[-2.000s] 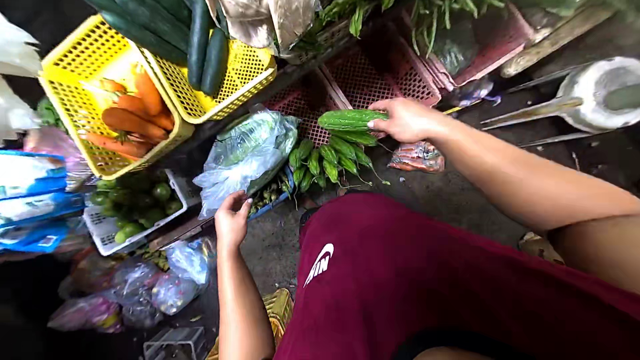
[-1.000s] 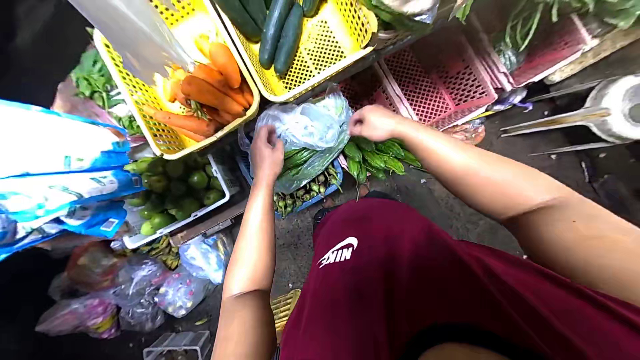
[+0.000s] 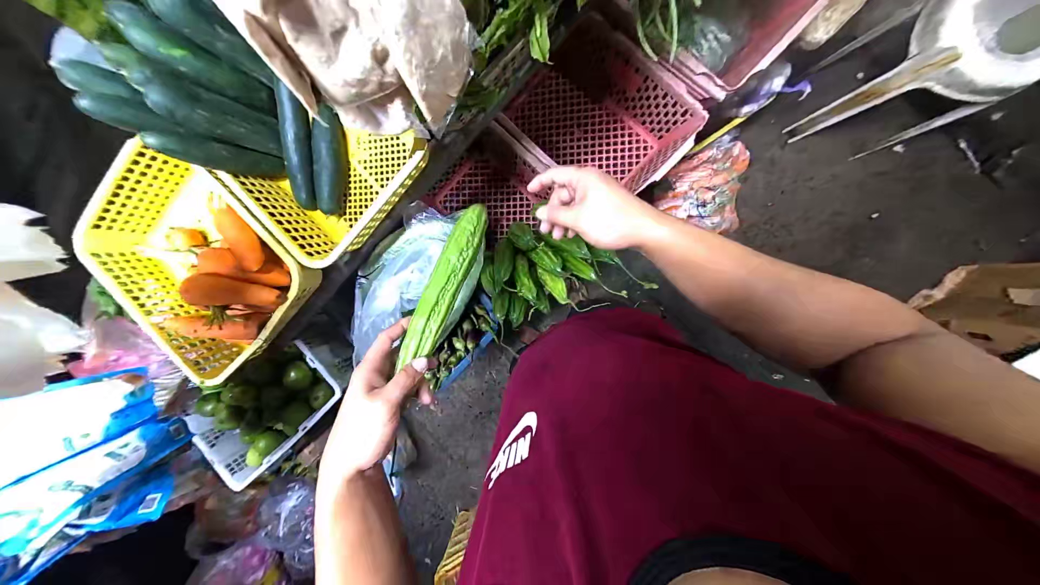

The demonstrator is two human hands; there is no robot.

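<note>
My left hand (image 3: 378, 394) holds the lower end of a long, ridged green bitter melon (image 3: 445, 280), which slants upward over a clear plastic bag (image 3: 406, 268). My right hand (image 3: 591, 207) is raised above a pile of small bitter melons (image 3: 532, 272), fingers partly curled. A bit of green shows at its fingertips; whether it grips that cannot be told. Behind the hand is a red plastic crate (image 3: 581, 122). Under the bag and the pile, a blue-edged tray of small dark green vegetables (image 3: 465, 340) shows in part.
Yellow baskets hold carrots (image 3: 236, 284) and large dark green cucumbers or gourds (image 3: 195, 89). Round green fruit (image 3: 264, 406) fills a white crate (image 3: 231, 467). A white plastic stool (image 3: 967, 57) stands upper right, a torn cardboard box (image 3: 983, 313) at the right. Plastic bags lie lower left.
Both hands were at the plastic bag one second ago; now the left holds a long bitter melon away from it and the right is over the small bitter melons.
</note>
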